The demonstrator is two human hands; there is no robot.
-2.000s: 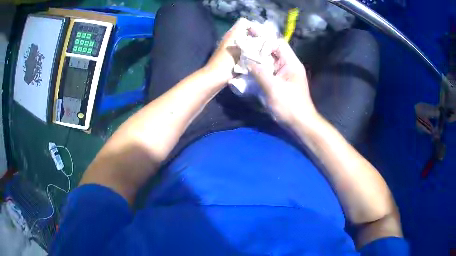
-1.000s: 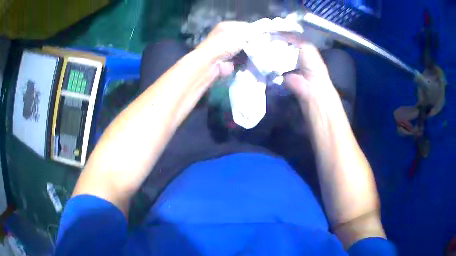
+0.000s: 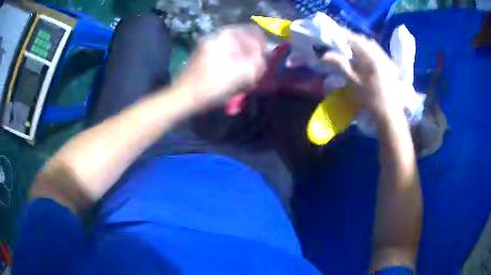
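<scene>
The white plush skin (image 3: 406, 53) with coloured parts is at the upper right, in front of the blue panel. Its yellow horn (image 3: 273, 26) points left, and a wider yellow part (image 3: 329, 117) hangs below my right hand. Dark red cloth (image 3: 290, 75) shows between my hands. My right hand (image 3: 366, 72) grips the white cloth. My left hand (image 3: 229, 64) is motion-blurred left of the skin, fingers curled; whether it holds anything is unclear. A small pink piece (image 3: 235, 103) shows just below it. The filling tube is hidden behind the skin.
The scale (image 3: 35, 72) is at the left edge, with the blue stool (image 3: 70, 114) beside it. Loose fibrefill (image 3: 188, 16) lies at the top. The pale round nozzle mount (image 3: 435, 131) shows partly at right on the blue panel (image 3: 457, 182). A blue basket (image 3: 371, 13) is at the top right.
The skin and my right hand have moved right, over the tube and near its mount. The yellow parts now show. My left hand has come apart from the skin's white cloth. The view has shifted right.
</scene>
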